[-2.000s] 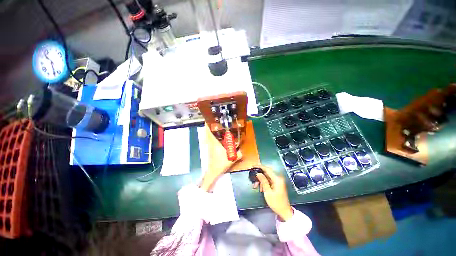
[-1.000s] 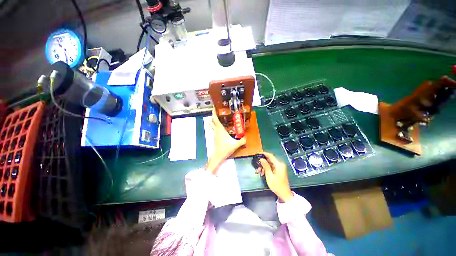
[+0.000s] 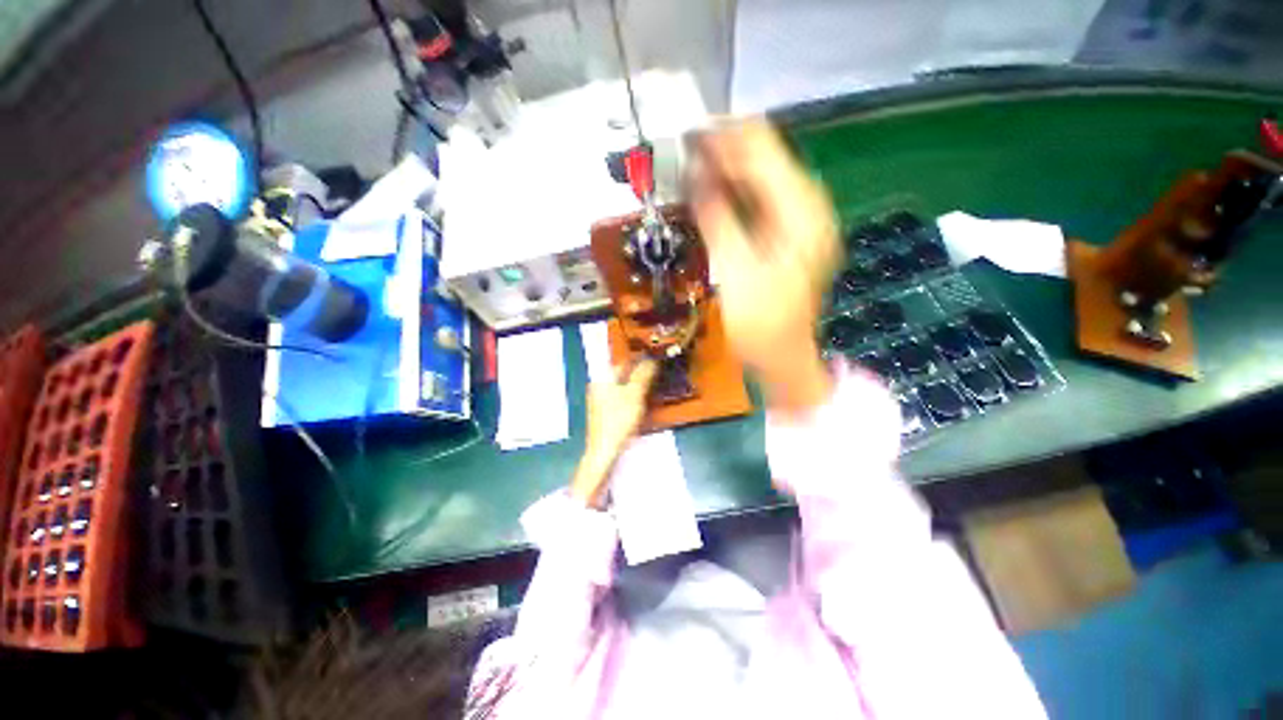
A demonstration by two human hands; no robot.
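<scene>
The toggle press [image 3: 626, 251] stands upright on its orange-brown base. Its red handle [image 3: 640, 172] points up, away from both hands. My left hand [image 3: 614, 422] is at the left of the base, fingertips by the dark nest [image 3: 675, 377]; whether they grip a part is hidden. My right hand [image 3: 771, 253] is raised right of the press, large and blurred; something dark shows by its fingers, but I cannot tell what it is. The clear blister tray [image 3: 1006, 326] with round black parts lies to the right, partly covered by my right hand and sleeve.
A white control box [image 3: 528, 183] is behind the press, and a blue machine [image 3: 338, 373] is left. Red [image 3: 127, 464] and black [image 3: 260, 535] trays are far left. A paper strip [image 3: 659, 499] and white slip [image 3: 532, 391] lie in front. A second press [image 3: 1098, 331] and white cloth [image 3: 1006, 242] are right.
The red handle has swung from down to up. My left hand has left it for the nest. My right hand has risen from the front of the base, where it held a black part.
</scene>
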